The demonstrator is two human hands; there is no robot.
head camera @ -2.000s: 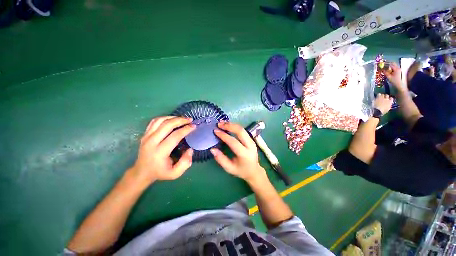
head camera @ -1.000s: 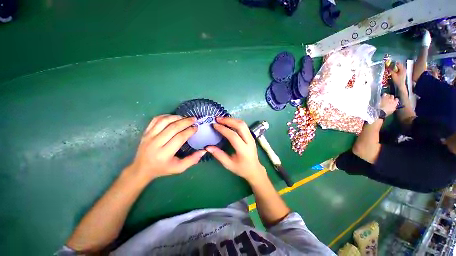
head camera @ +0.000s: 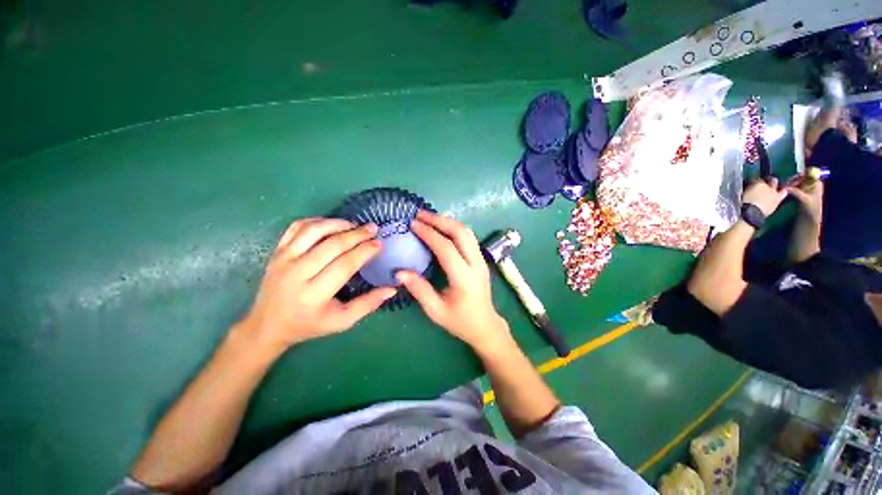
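A dark ribbed round housing (head camera: 382, 205) lies on the green bench in front of me. A smooth navy cover disc (head camera: 395, 259) sits on its middle. My left hand (head camera: 314, 280) holds the disc's left side, with fingertips at its top edge and the thumb at its lower edge. My right hand (head camera: 455, 280) holds the right side, fingertips at the top right and thumb on the lower edge. The fingers hide parts of the disc and of the ribbed rim. A hammer (head camera: 525, 290) with a silvery head and dark grip end lies just right of my right hand.
Several navy discs (head camera: 547, 124) lie beyond the hammer, left of a clear plastic bag (head camera: 667, 174) of copper-red and white pieces. Loose small pieces (head camera: 584, 247) are heaped beside it. A perforated metal upright (head camera: 716, 43) crosses behind. Another person (head camera: 774, 290) works at the right.
Both hands stay on the disc; my right thumb has moved from the disc's right side onto its lower edge. The other person's hands have moved closer together, nearer that person's body.
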